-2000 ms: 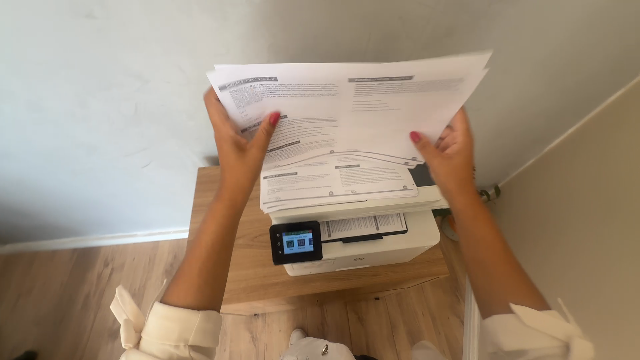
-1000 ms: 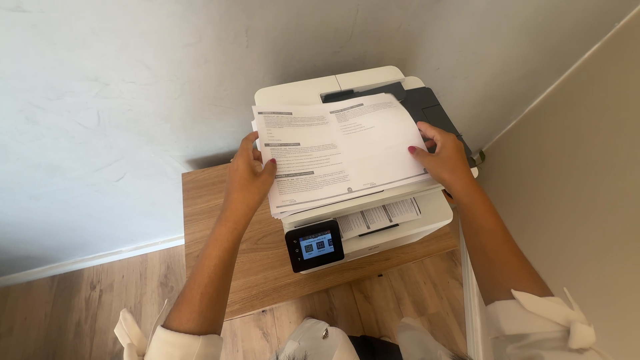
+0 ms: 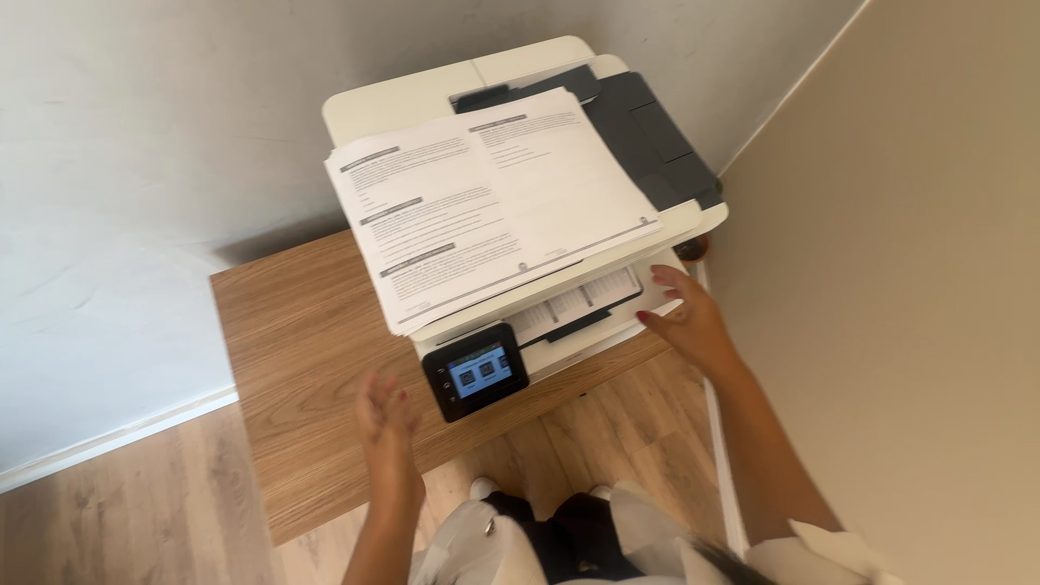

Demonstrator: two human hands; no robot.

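Observation:
A stack of printed paper sheets lies on top of a white multifunction printer, partly over its dark document feeder. My left hand, blurred, hovers over the wooden table to the left of the printer's touch screen and holds nothing. Near the right front corner of the printer is my right hand, its thumb and fingers apart and nothing between them. Beneath the scanner part, more printed sheets rest in the output tray.
The printer stands on a wooden table by a grey wall. A beige wall rises close on the right. A dark round object is partly hidden behind the printer's right side.
The stack, held up in both hands two seconds ago, now lies on the printer. Both hands have let go of it and moved down toward me.

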